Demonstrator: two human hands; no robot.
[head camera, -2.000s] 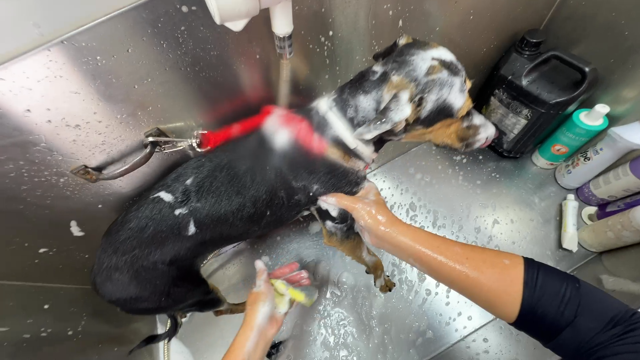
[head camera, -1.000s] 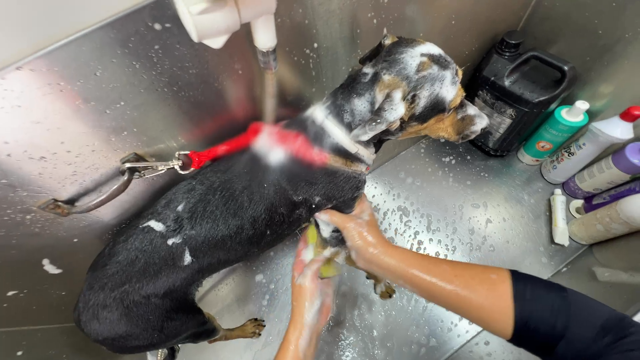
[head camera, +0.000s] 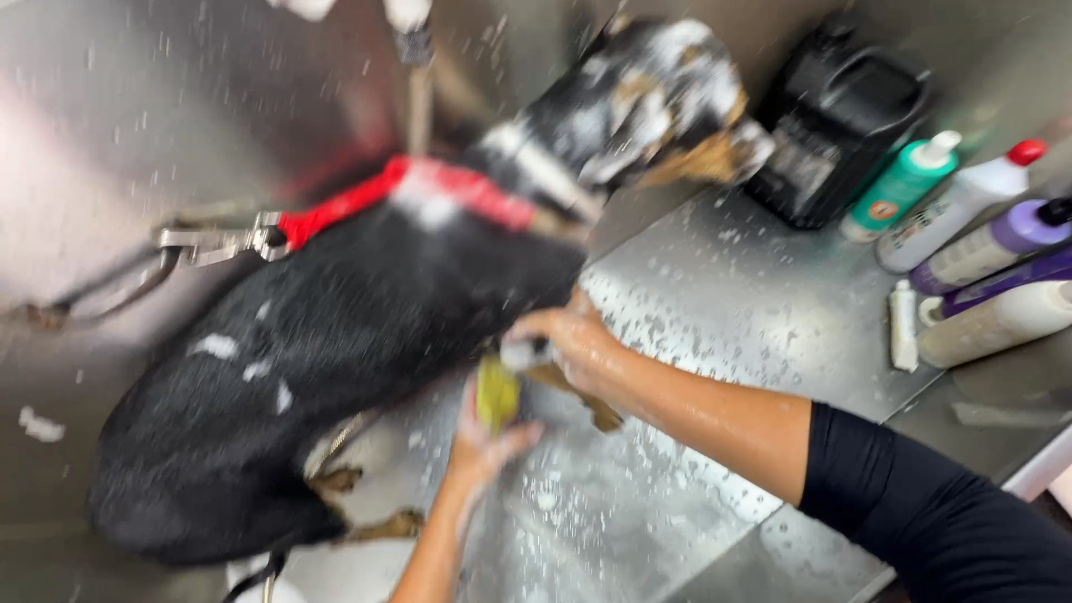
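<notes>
A black, white and tan dog (head camera: 377, 318) with soap foam on its head and back stands in a metal tub, its head toward the upper right. My left hand (head camera: 486, 435), below the dog's chest, holds a yellow-green scrubber (head camera: 497, 394); its exact kind is blurred. Around the dog's upper front leg my right hand (head camera: 574, 335) is closed, wet with suds. A red strap (head camera: 469, 188) lies over the shoulders and joins a metal clip (head camera: 222, 240) at the left. The dog also wears a pale collar (head camera: 548, 180).
A black jerrycan (head camera: 837, 126), a green bottle (head camera: 900, 188), a white bottle with a red cap (head camera: 963, 205), several other bottles and a small white tube (head camera: 904, 327) stand or lie along the right. A pipe fitting (head camera: 414, 42) hangs at the top. Water drops cover the metal tub floor (head camera: 712, 285).
Between two and one seconds ago, my left hand moved up to the dog's front leg with the scrubber. Now it is slightly lower, apart from my right hand, which stays at the leg.
</notes>
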